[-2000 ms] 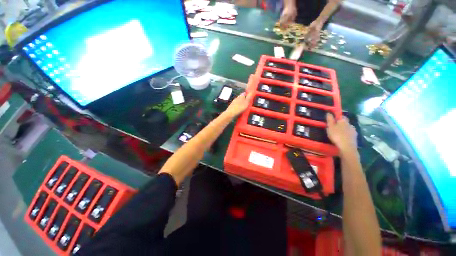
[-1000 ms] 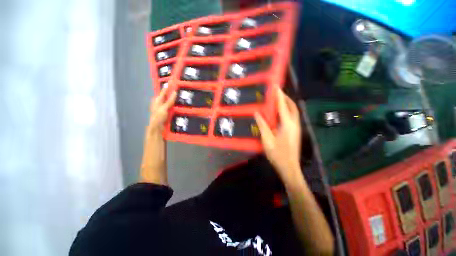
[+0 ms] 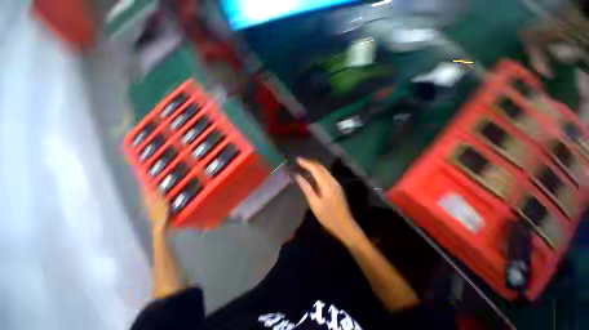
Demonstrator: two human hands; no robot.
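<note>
A red phone tray (image 3: 200, 205) with two columns of black-backed phones sits on a stack at the lower left. My left hand (image 3: 158, 209) is at the tray's near left edge, blurred; whether it grips is unclear. My right hand (image 3: 321, 191) is right of the tray, apart from it, fingers spread and empty. Another red tray (image 3: 420, 182) on the bench at right holds phones with gold fronts and dark screens up. Its near left slot shows a white label (image 3: 460, 213), and one black phone (image 3: 518, 254) lies back up at its near right corner.
The green bench (image 3: 361, 151) bears a black phone (image 3: 349, 124) and a slim dark device (image 3: 400, 126). Behind are a mouse mat with green print (image 3: 349, 76), a white tag (image 3: 360, 53) and a bright monitor (image 3: 278, 11). A blurred person's hand (image 3: 542, 55) is at upper right.
The carried tray is now down on the left stack and my right hand has let go of it. Earlier it was lifted off the bench tray. The view has swung back right.
</note>
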